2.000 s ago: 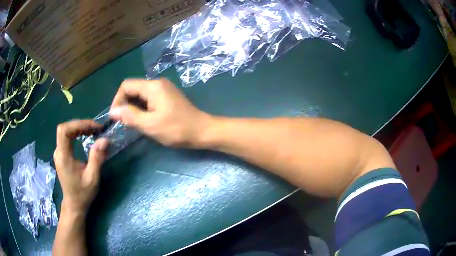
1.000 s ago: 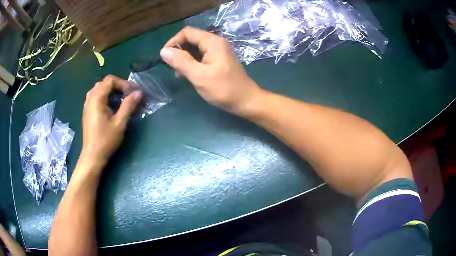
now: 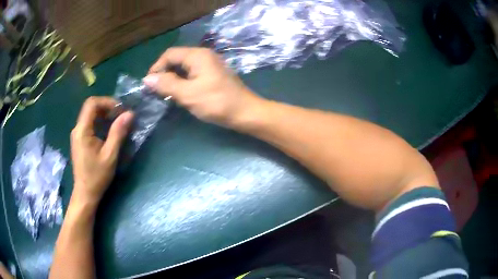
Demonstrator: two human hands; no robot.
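A small clear plastic bag (image 3: pixel 144 111) is between my two hands over the green table. My left hand (image 3: pixel 101 141) pinches the bag's left side between thumb and fingers. My right hand (image 3: pixel 194 84) pinches the bag's upper edge with thumb and forefinger. No black cable can be made out clearly; the bag and fingers are blurred.
A wide heap of shiny clear bags (image 3: pixel 306 32) lies at the far side, beside a brown carton (image 3: pixel 120 27). A smaller bag pile (image 3: pixel 38 182) is at left. Yellow-green strips (image 3: pixel 38 71) lie far left, a black lump (image 3: pixel 449 34) far right. A red stool (image 3: pixel 464 185) stands beyond the table edge (image 3: pixel 262 231).
My right hand has come down and left, from holding a dark cable above the bag to gripping the bag's edge. The cable no longer shows clearly. The view has shifted slightly.
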